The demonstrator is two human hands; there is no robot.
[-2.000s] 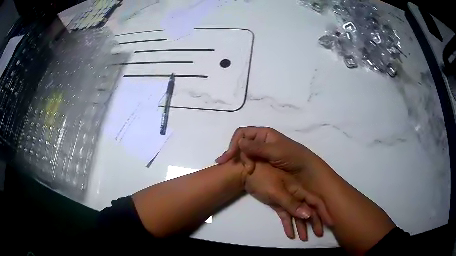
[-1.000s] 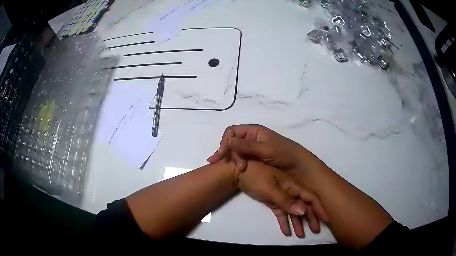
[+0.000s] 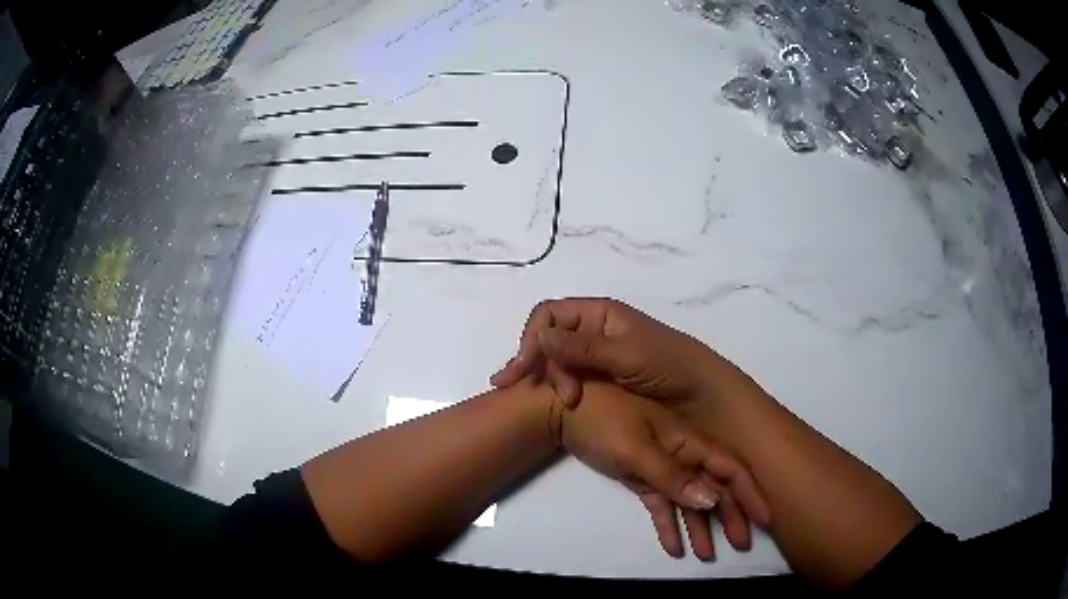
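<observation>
My left hand [image 3: 662, 456] reaches in from the left, its forearm across the front of the table. It holds nothing, and its fingers are spread, near my right forearm. My right hand [image 3: 597, 339] is closed around my left wrist, with its fingertips partly hidden. A pen [image 3: 374, 252] lies beyond my left forearm, partly over a written sheet [image 3: 299, 304] and the printed table pattern [image 3: 560, 176]. Neither hand touches the pen or the sheet.
Clear plastic trays [image 3: 141, 293] are stacked at the left. A second paper [image 3: 410, 47] lies at the far side. A pile of small clear pieces [image 3: 826, 94] lies far right. A black-handled object [image 3: 1046, 105] stands at the right edge.
The camera view has shifted slightly, so the table items appear a little further left than two seconds ago. My right hand has kept its grip on my left wrist.
</observation>
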